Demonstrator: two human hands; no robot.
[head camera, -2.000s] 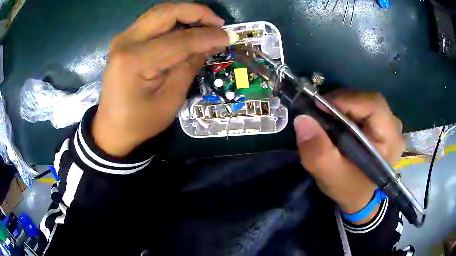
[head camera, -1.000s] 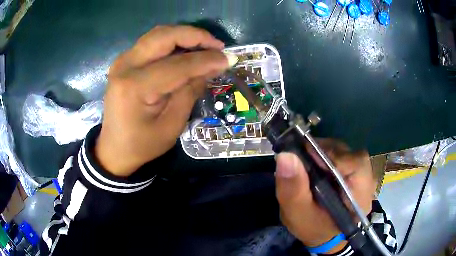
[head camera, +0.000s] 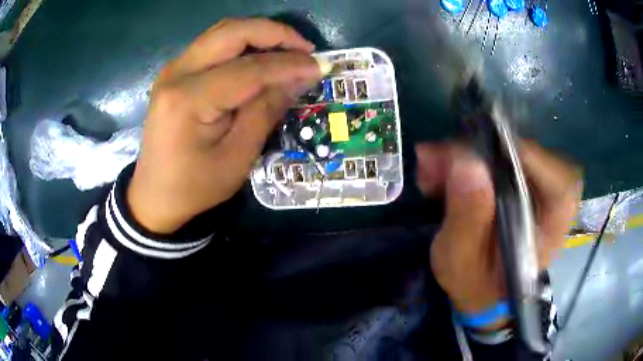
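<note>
The white square socket housing (head camera: 384, 194) lies open side up on the dark green mat. Inside are a green circuit board (head camera: 377, 134), a yellow transformer (head camera: 339, 127), small round cans with pale tops, thin red wires and blue parts near the lower contact strip. My left hand (head camera: 218, 120) is at the housing's upper left, a pale-covered fingertip at the upper contact strip; it hides that side, and what its fingertips pinch is unclear. My right hand (head camera: 486, 225) holds the soldering iron (head camera: 504, 183) to the right of the housing, clear of it. The iron and hand are blurred.
Several blue discs (head camera: 498, 7) with thin wire legs lie at the top right. A clear plastic bag bundle (head camera: 77, 155) lies left of my left hand. Dark equipment stands at the right edge. Grey floor with a yellow line shows at lower right.
The iron in my right hand has moved from the upper part of the housing away to the right and now points up. My left hand stays at the housing's upper left.
</note>
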